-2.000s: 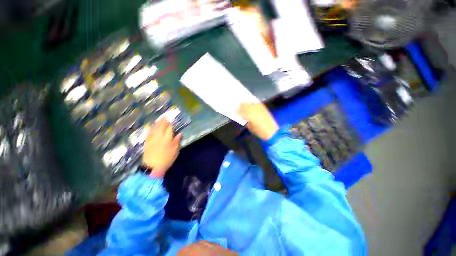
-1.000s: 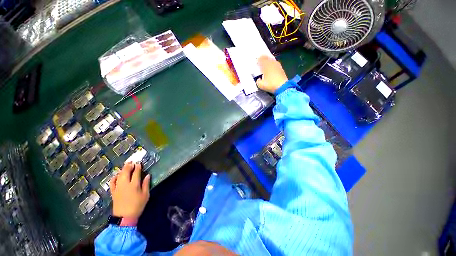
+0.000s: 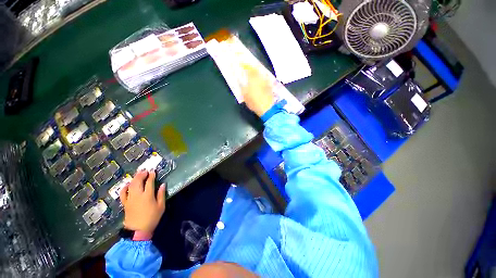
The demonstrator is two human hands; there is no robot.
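Observation:
My left hand [image 3: 142, 202] rests with spread fingers on the near edge of the clear blister tray, its fingertips at a circuit board [image 3: 148, 163] with a bright silver shield. The blister tray [image 3: 169, 167] lies on the green mat with rows of circuit boards. My right hand [image 3: 258, 93] is blurred and lies over a long strip of white sheets in clear plastic [image 3: 222, 53]. Its fingers are smeared by motion, so a grip cannot be made out. A stack of blank white backing sheets [image 3: 280, 48] lies just beyond it.
A bagged sticker sheet pack [image 3: 157, 54] lies at the far side, with thin tweezers [image 3: 147, 93] near it. A fan [image 3: 379, 30] stands at the far right. A blue shelf [image 3: 375, 190] below the bench edge holds a tray of boards. Stacked trays [image 3: 24, 217] stand at left.
My right hand has moved left from the white sheets near the fan onto the plastic-covered strip. The white sheet held earlier is no longer in it. My left hand stays at the tray.

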